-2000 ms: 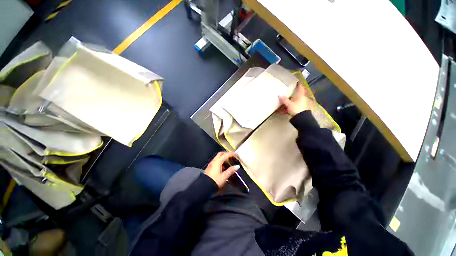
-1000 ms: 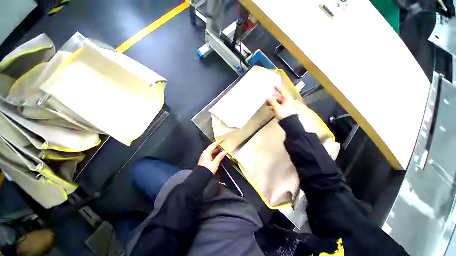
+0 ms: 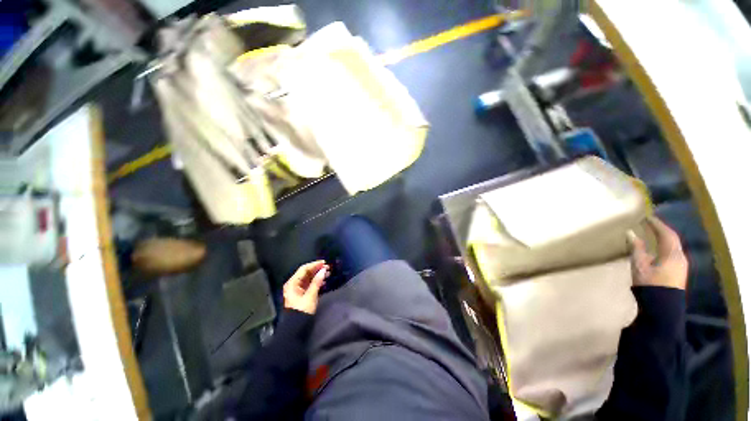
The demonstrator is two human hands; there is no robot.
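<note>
A beige bag body (image 3: 564, 308) with yellow edges lies on a low metal-edged stand at the right, its upper part folded over as a pale flap. My right hand (image 3: 661, 256) is at the bag's right edge, thumb on top and fingers around the side, gripping it. My left hand (image 3: 305, 286) is away from the bag, over my left thigh, with thumb and fingertips close together. The picture is blurred and I cannot tell if something small is between them.
Beige bags (image 3: 350, 107) with yellow edges are draped on another low stand at the upper middle left. A white table (image 3: 710, 90) with a wooden edge curves along the right. Another white table (image 3: 86, 271) stands at the left. A metal machine leg is at the upper right.
The view has swung left, so the bags and stand appear further right. My left hand has left the bag's near edge. My right hand has moved from the flap to the bag's right edge.
</note>
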